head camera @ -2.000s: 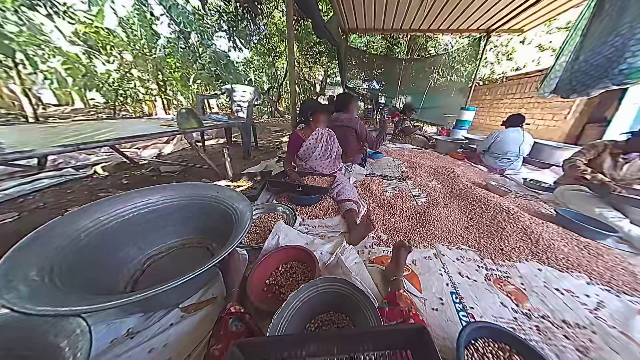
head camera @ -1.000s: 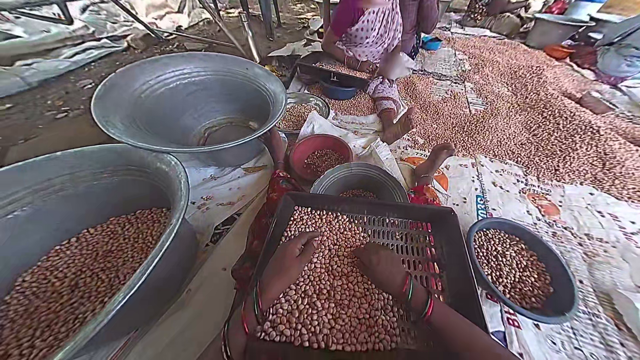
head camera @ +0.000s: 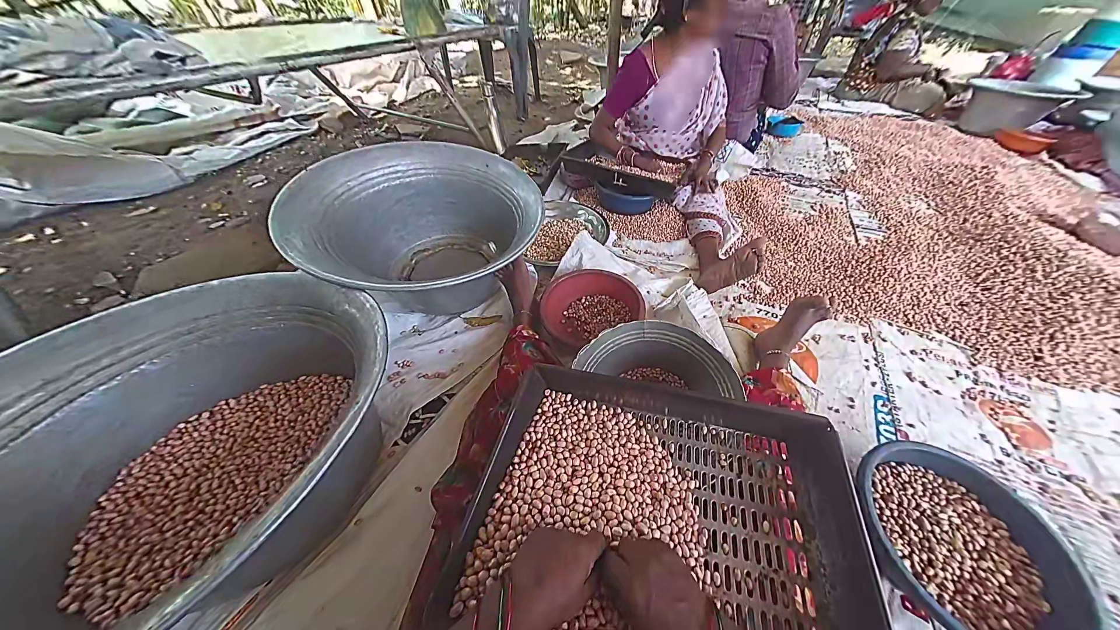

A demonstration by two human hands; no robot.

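Observation:
A black slotted sieve tray (head camera: 827,420) lies across my lap, its left part covered with pinkish-brown nuts or seeds (head camera: 604,472). At the tray's near side, my left hand (head camera: 556,573) rests on the nuts with fingers hidden or tucked. Touching it, my right hand (head camera: 656,577) also lies on the nuts; its fingers are hidden too. Whether either hand holds nuts cannot be seen. Beyond the tray's far edge a grey metal bowl (head camera: 656,341) and a red bowl (head camera: 591,284) hold some nuts. A dark basin (head camera: 989,499) of nuts stands at the right.
Left of me are a large metal basin (head camera: 52,376) part filled with nuts and another metal basin (head camera: 407,206). A spread of nuts (head camera: 945,236) covers printed sacks (head camera: 945,394). A seated person (head camera: 669,105) works at another tray (head camera: 621,179); other people sit farther back.
My hands were apart on the nuts one second ago; now they are together at the tray's near side. Two seconds ago neither hand showed on the tray. The view has shifted greatly.

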